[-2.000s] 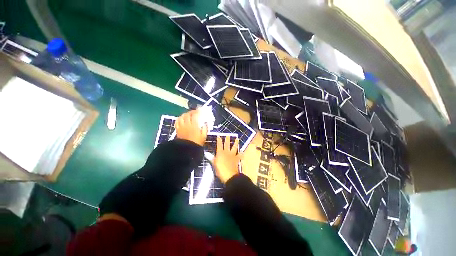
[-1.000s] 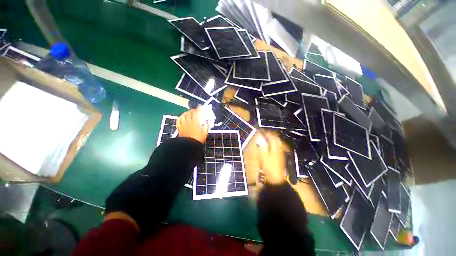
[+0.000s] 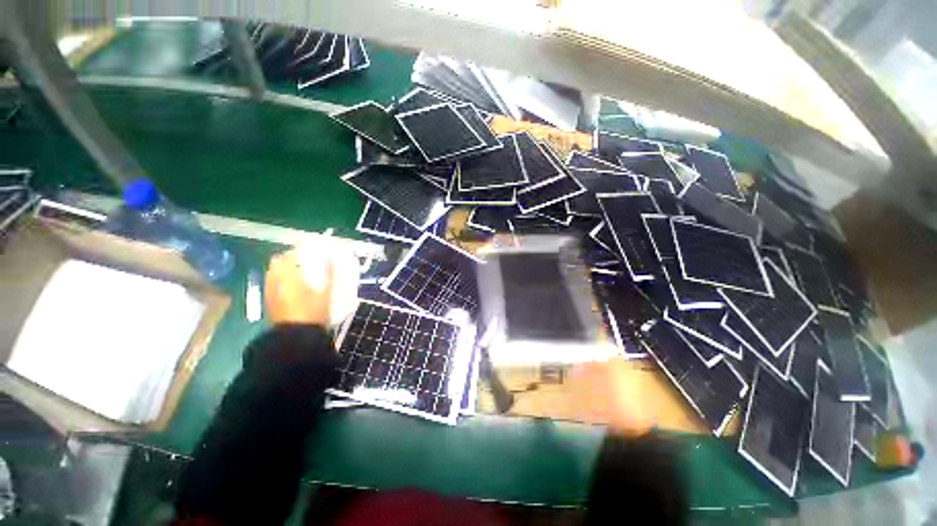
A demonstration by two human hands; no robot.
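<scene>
My left hand [image 3: 298, 288] holds a crumpled white cloth [image 3: 341, 275] above the green bench, left of the panels. My right hand [image 3: 614, 396] is strongly blurred; its fingers are at the lower right edge of a blurred solar panel [image 3: 539, 293] with a pale border, raised over the cardboard. A dark solar panel with a white grid [image 3: 401, 360] lies flat in front of me, partly over another panel. A further gridded panel [image 3: 434, 275] lies tilted just behind it.
A loose heap of panels [image 3: 719, 257] covers the right side. At left are an open carton [image 3: 195, 354] with white sheets, a blue-capped bottle [image 3: 164, 231] and a small white strip [image 3: 254, 296]. A pale shelf [image 3: 616, 62] crosses behind.
My left hand has moved left off the panels with the cloth. My right hand has moved toward me and right, now at a raised panel. The camera view has shifted.
</scene>
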